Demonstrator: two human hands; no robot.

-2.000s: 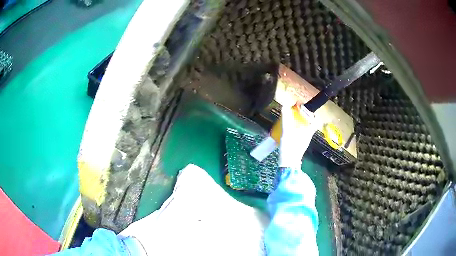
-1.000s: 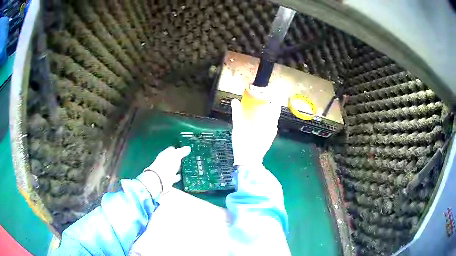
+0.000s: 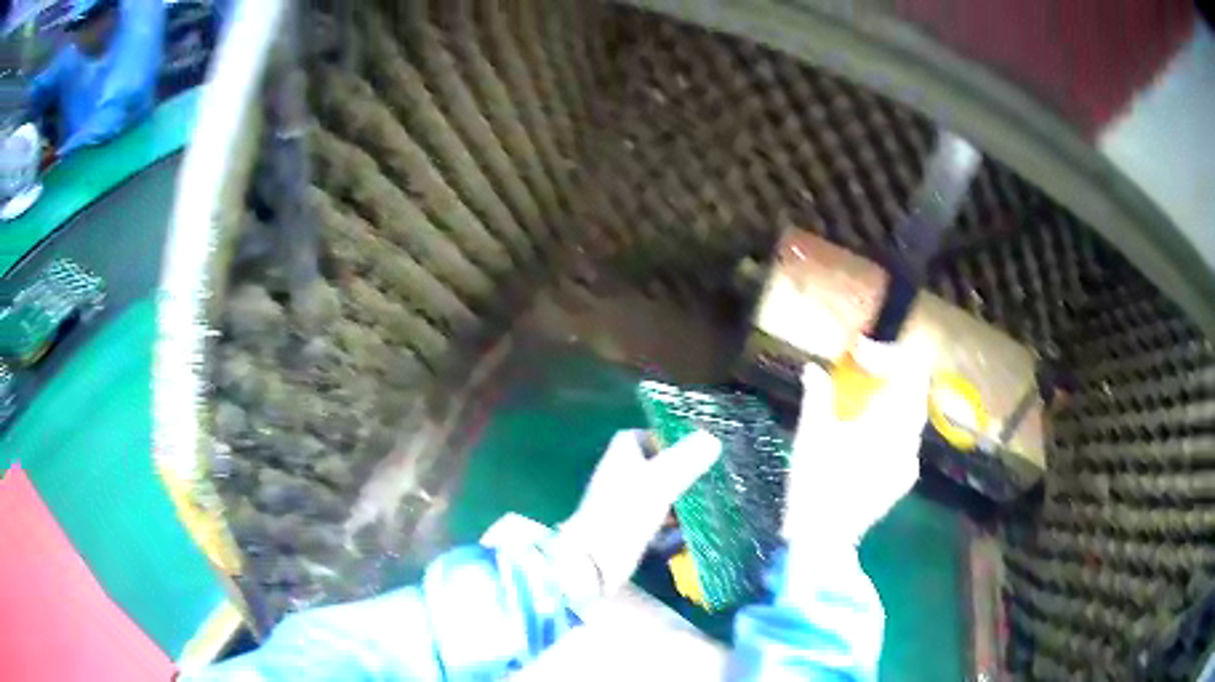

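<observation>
A green circuit board (image 3: 726,500) is tilted up from the green mat inside the foam-lined booth, with a yellow part at its lower edge. My left hand (image 3: 633,500), in a white glove, grips its left edge with the thumb on its face. My right hand (image 3: 859,453), gloved in white, is shut around the yellow grip of the air blow gun (image 3: 857,386), right of the board. The nozzle tip is not visible. A black hose runs up from the grip. The picture is somewhat blurred.
A beige metal box (image 3: 826,291) with a yellow ring (image 3: 957,408) stands behind my right hand. Foam (image 3: 387,227) lines the walls inside the pale booth edge (image 3: 193,293). Outside left are another board (image 3: 51,313), a red mat (image 3: 60,586) and a person in blue (image 3: 113,80).
Since one second ago, the view has shifted and the board has gone from lying flat to tilted up in my left hand. Two seconds ago my left hand was not on the board.
</observation>
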